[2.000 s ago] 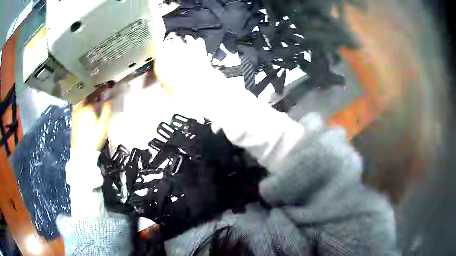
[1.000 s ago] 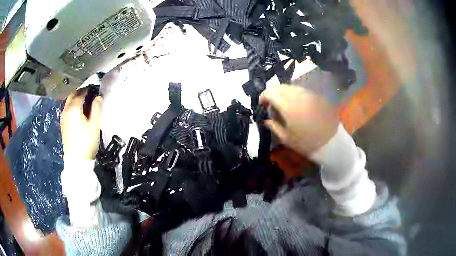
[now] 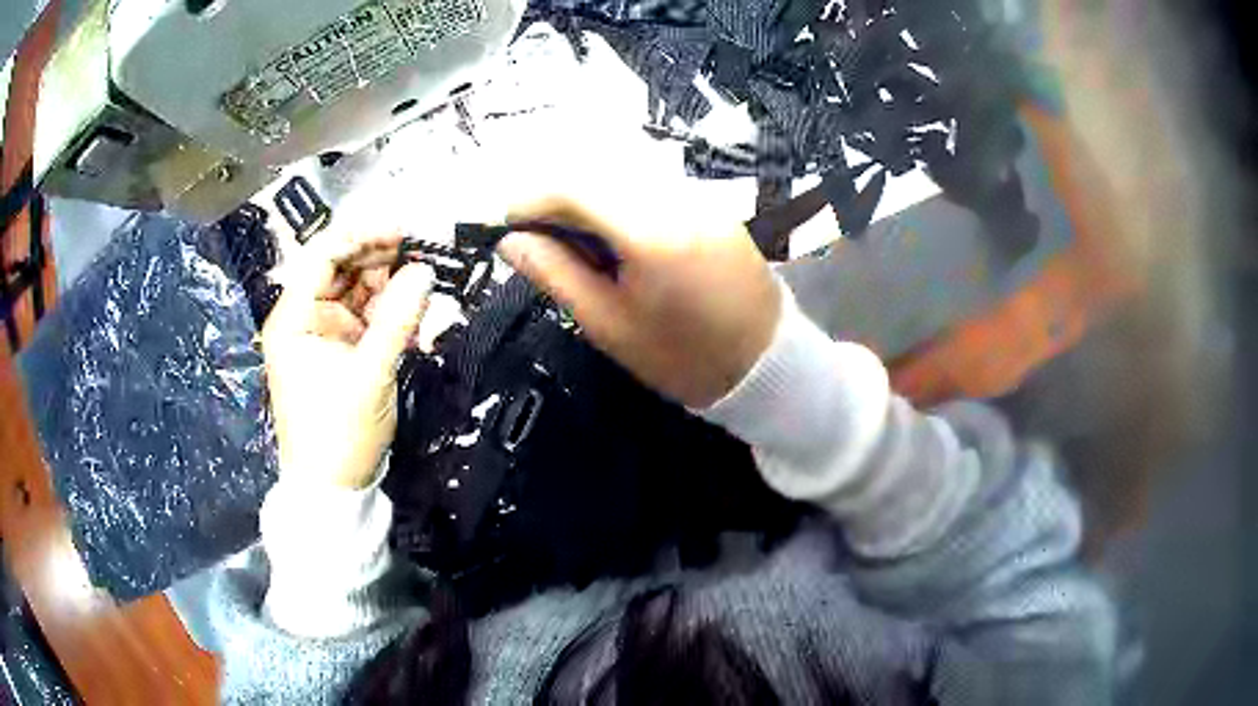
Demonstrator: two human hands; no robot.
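Observation:
My left hand [image 3: 338, 359] pinches a small black plastic buckle [image 3: 439, 258] with open slots between thumb and fingers, in front of the machine. My right hand [image 3: 662, 283] grips a short black webbing strip [image 3: 586, 243] whose end meets the buckle. Whether the strip passes through a slot cannot be told. Another slotted black buckle [image 3: 300, 204] lies on the white surface beside the machine, beyond my left hand. A black heap of straps with buckles [image 3: 517, 418] lies between my forearms, close to my body.
The pale sewing machine [image 3: 311, 83] with a caution label stands at the upper left. A crinkled dark blue plastic bag [image 3: 152, 400] lies at the left. Loose black webbing [image 3: 855, 111] is scattered at the upper right. Orange-brown edges [image 3: 1014, 324] show at both sides.
My right hand has moved left from the strap heap's right side with a webbing strip. My left hand has come away from the machine's edge. Both hands now meet at the buckle.

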